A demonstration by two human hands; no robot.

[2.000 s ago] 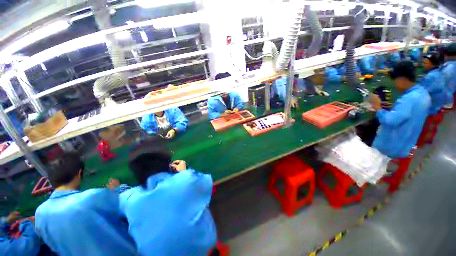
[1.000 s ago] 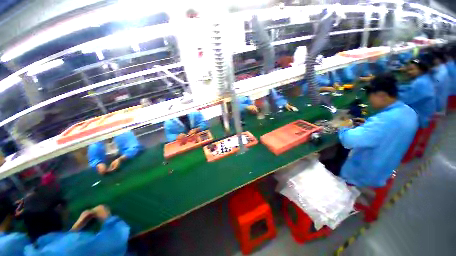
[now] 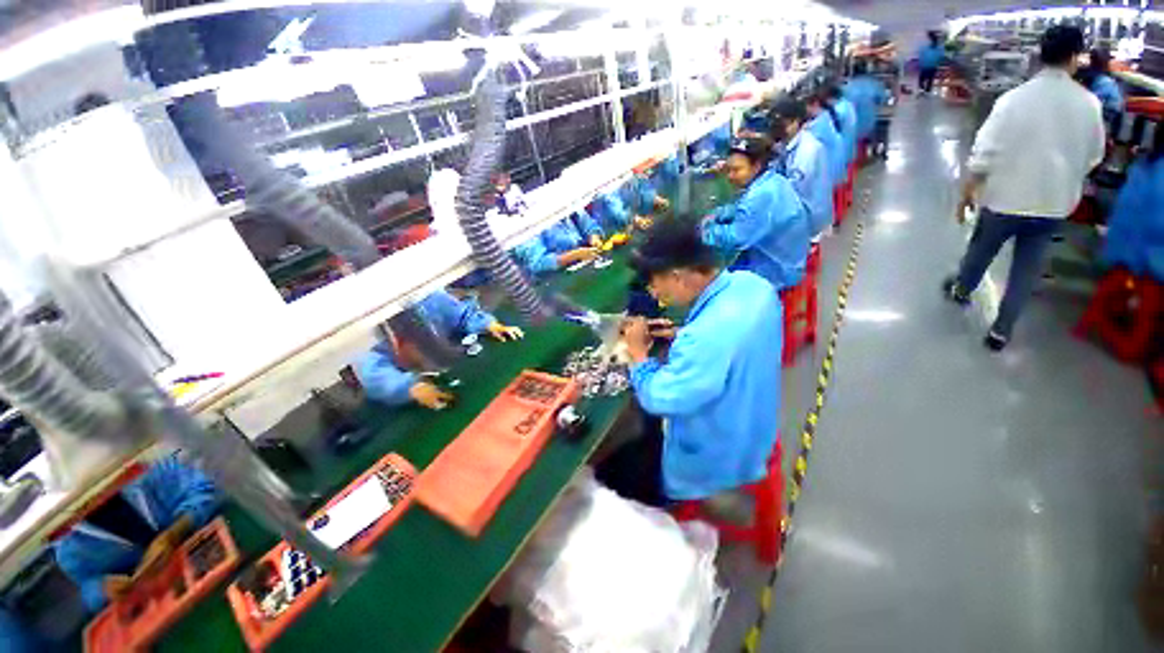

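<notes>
Neither of my hands is in the picture. Nearest in front of me is a long green-topped bench. An orange-red tray lies on it, with dark parts at its far end. A second tray, nearer, holds dark and white parts and a white sheet. A third tray stands at the lower left by a seated worker's hands. A heap of small silvery parts lies beyond the first tray, with a small black round object beside it.
A worker in a blue smock sits at the bench on a red stool. White plastic bags lie below the bench edge. Grey ribbed ducts hang over it. A person in a white top walks in the aisle, right of a yellow-black floor line.
The view has swung right along the bench. The two nearest workers at the lower left have left the picture; the aisle and the walking person have come in. The trays now appear nearer and further left.
</notes>
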